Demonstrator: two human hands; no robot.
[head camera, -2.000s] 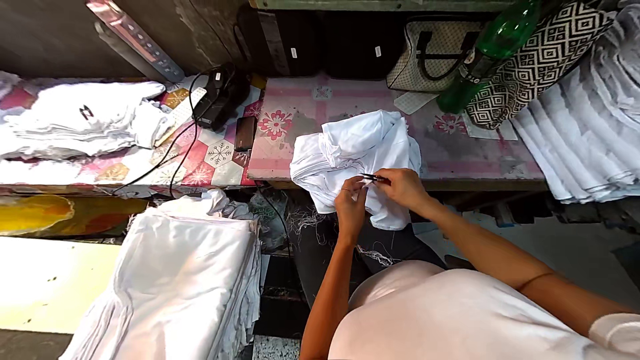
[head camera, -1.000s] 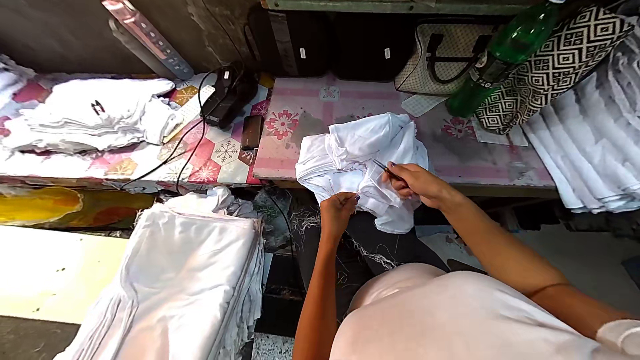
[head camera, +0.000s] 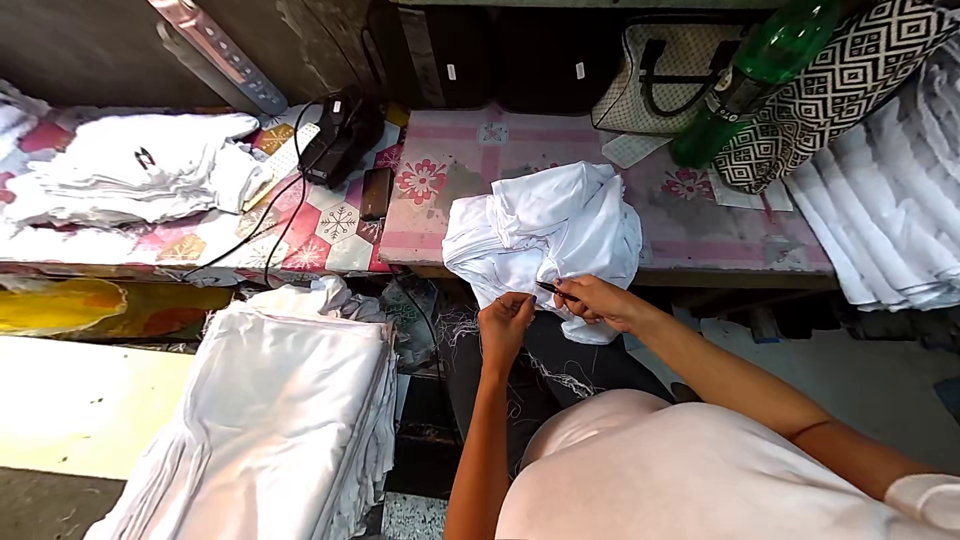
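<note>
A bunched white cloth garment lies over the front edge of the pink flowered table, part of it hanging above my lap. My right hand holds a small dark pointed tool, perhaps thread snips, with its tip towards the cloth. Just left of the tip, my left hand has its fingertips pinched together at the garment's lower edge; whether fabric or thread is between them is too small to tell. Loose white threads lie on my dark trousers below.
Folded white cloths are stacked at lower left, more white garments on the left table. A phone and black cables lie between the tables. A green bottle, handbag, patterned bag and white cloth pile stand right.
Two seconds ago my hands were close together at the tool; they then moved apart. Since one second ago, the right hand and tool have come lower, nearer my left hand.
</note>
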